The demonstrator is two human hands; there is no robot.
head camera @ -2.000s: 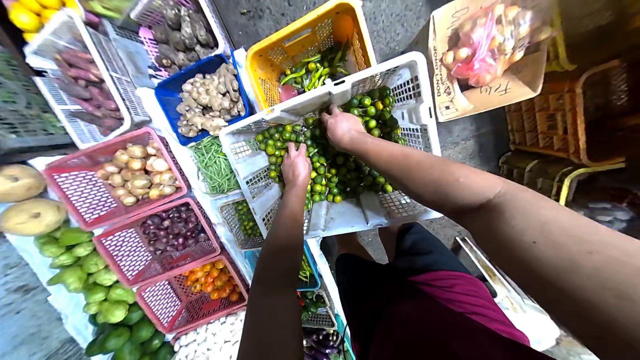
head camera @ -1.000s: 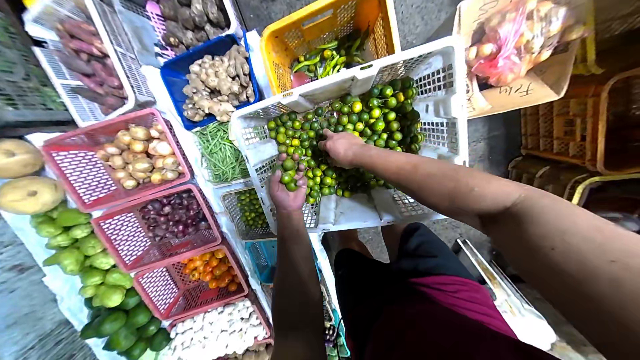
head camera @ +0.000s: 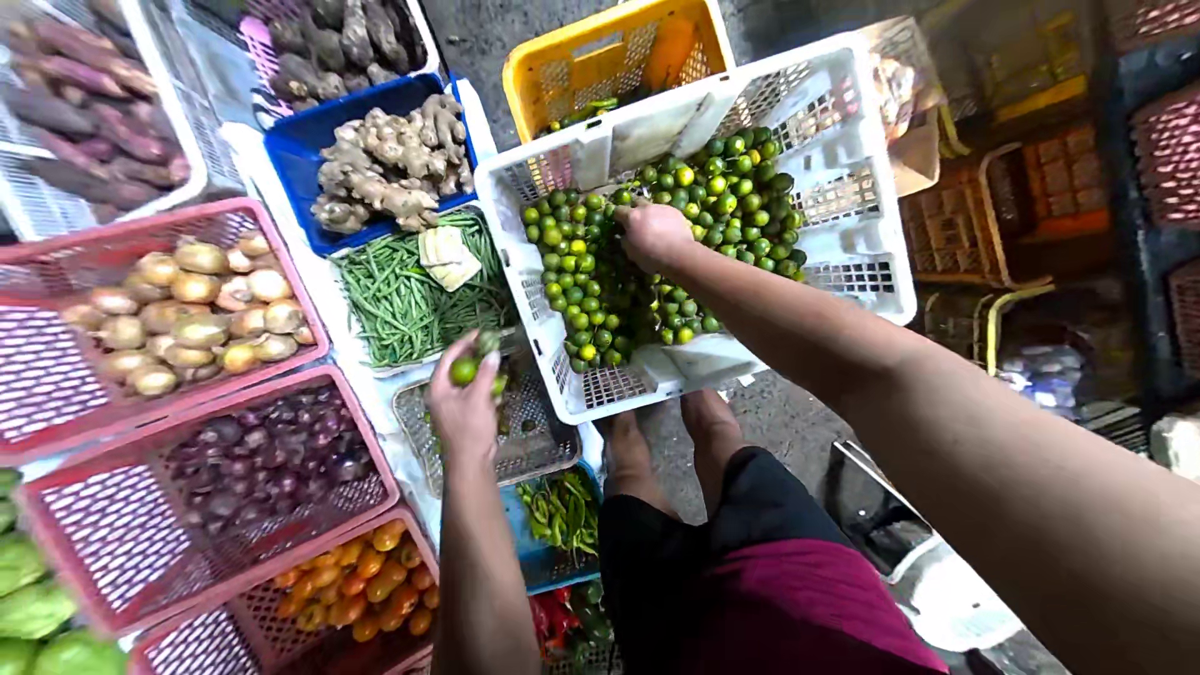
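A white plastic crate stands tilted in the upper middle, with many small green citrus fruits in it, some yellowish. My right hand reaches into the crate and touches the fruits; its fingertips are partly hidden among them, so whether it grips one cannot be told. To the left of the crate, my left hand holds a few small green citrus fruits between thumb and fingers. It is over the edge of a small grey mesh basket, in which a few dark fruits are visible.
Nearby are a blue crate of ginger, green beans with a pale folded piece on top, red crates of onions, shallots and orange tomatoes, and a blue tray of green chilies. A yellow crate stands behind the white one.
My left hand has moved out of the white crate to the left, over the mesh basket, with fruits in it. My right hand stays among the fruits. The view has shifted.
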